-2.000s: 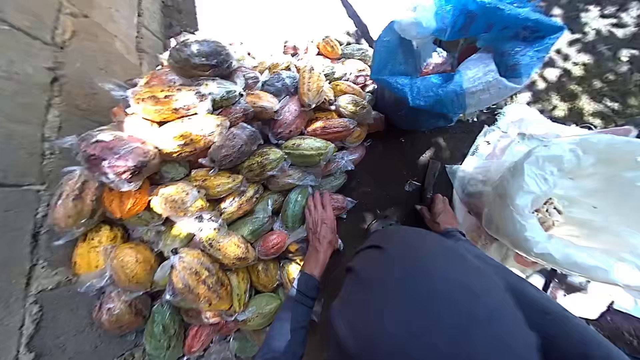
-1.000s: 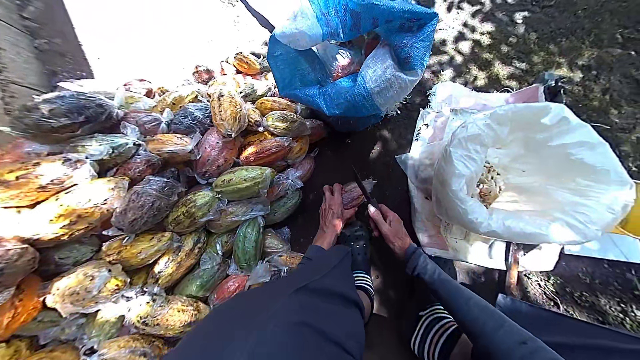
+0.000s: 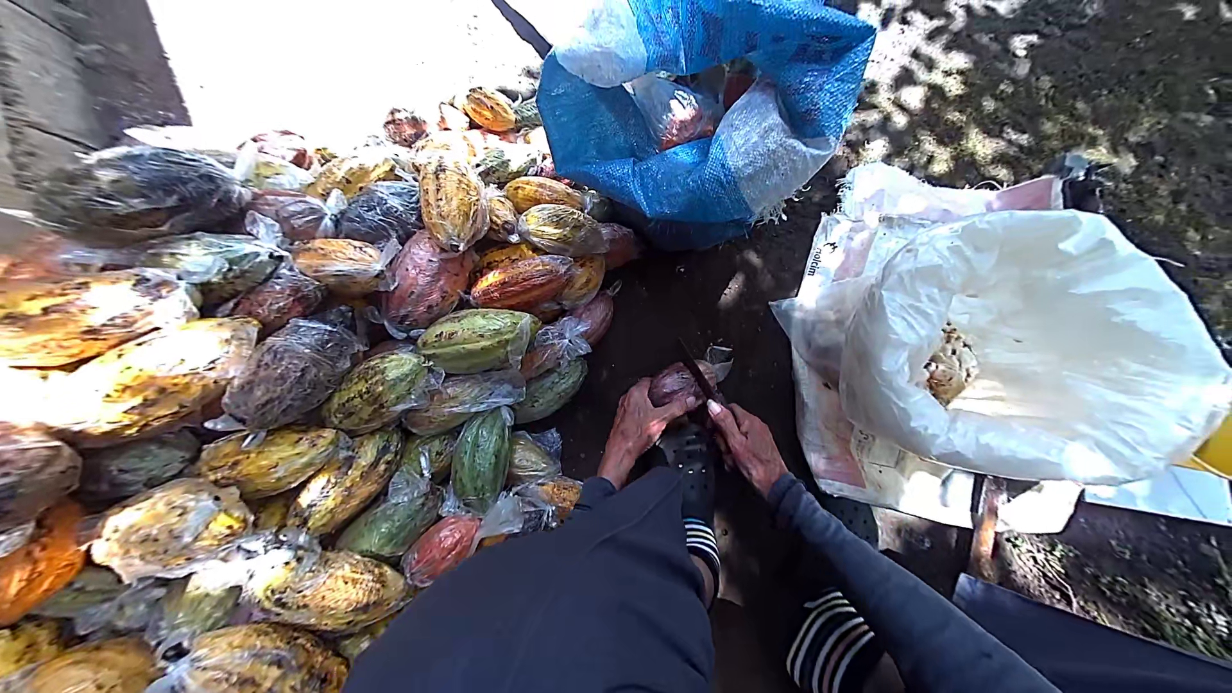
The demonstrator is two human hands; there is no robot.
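Note:
My left hand (image 3: 637, 426) grips a reddish cacao pod in clear plastic (image 3: 677, 383), held low over dark ground between my knees. In my right hand (image 3: 748, 443) is a dark-bladed knife (image 3: 700, 370), its blade lying across the pod; whether it cuts in cannot be told. Just left of my left hand, a large heap of cacao pods, mostly plastic-wrapped, includes a green pod (image 3: 480, 458) and a red pod (image 3: 441, 549). On the right stands a sack with a white plastic liner (image 3: 1078, 356), with pale cacao beans (image 3: 951, 366) inside.
A blue woven sack (image 3: 616, 144) with wrapped pods inside stands beyond my hands. My shoe (image 3: 687, 462) is just below the held pod. Under the lined sack lies a printed white sack (image 3: 818, 260); a yellow edge (image 3: 1218, 445) shows at far right.
My left hand has left the heap and now holds a wrapped pod before me. My right hand has brought the knife to that pod. The view has swung right.

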